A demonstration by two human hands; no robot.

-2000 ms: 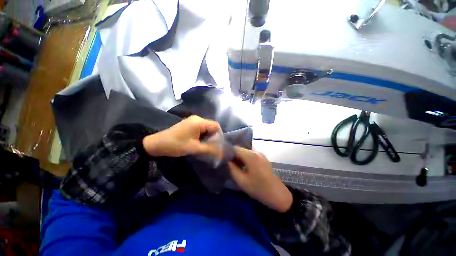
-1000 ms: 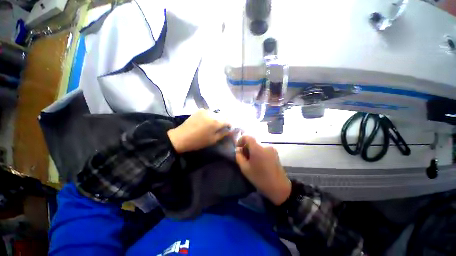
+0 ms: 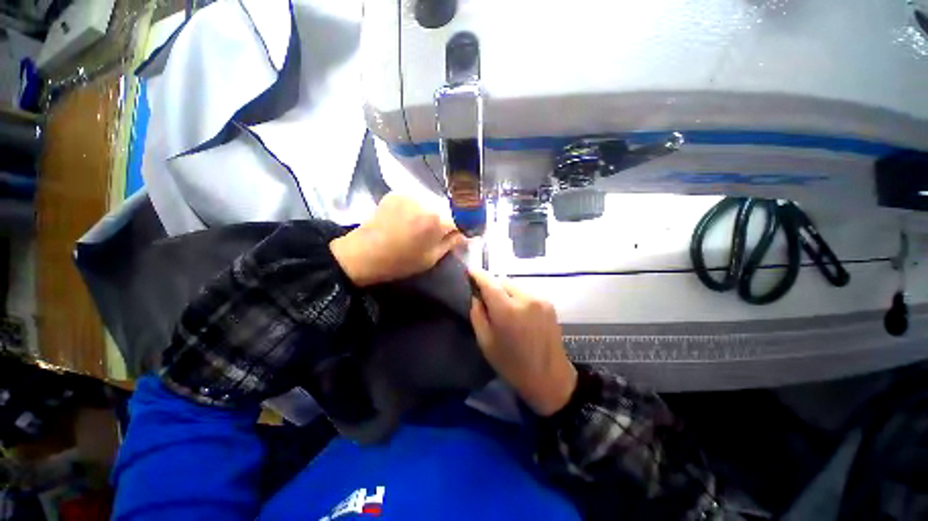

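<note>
My left hand [image 3: 397,241] and my right hand [image 3: 524,341] pinch the edge of the dark grey cloth [image 3: 422,346] just in front of the needle area [image 3: 478,229]. The dark cloth drapes down over my lap and out to the left under my left sleeve. The light side of the garment panels [image 3: 219,97] lies in folds left of the needle, with thin dark edges. The white sewing machine head [image 3: 661,92] with a blue stripe stands beyond my hands. The needle tip and the cloth edge at it are hidden by glare and fingers.
Dark green looped snips [image 3: 748,249] lie right of the needle. A printed ruler [image 3: 672,348] runs along the table's grey front edge. A brown wooden surface [image 3: 81,224] is at the left, with a blue strip beside it. Dark cloth lies at the lower right.
Both hands have moved closer to the needle with the dark cloth edge between them. The fingers look stiller and less blurred. The camera view has shifted, so the machine head appears further left.
</note>
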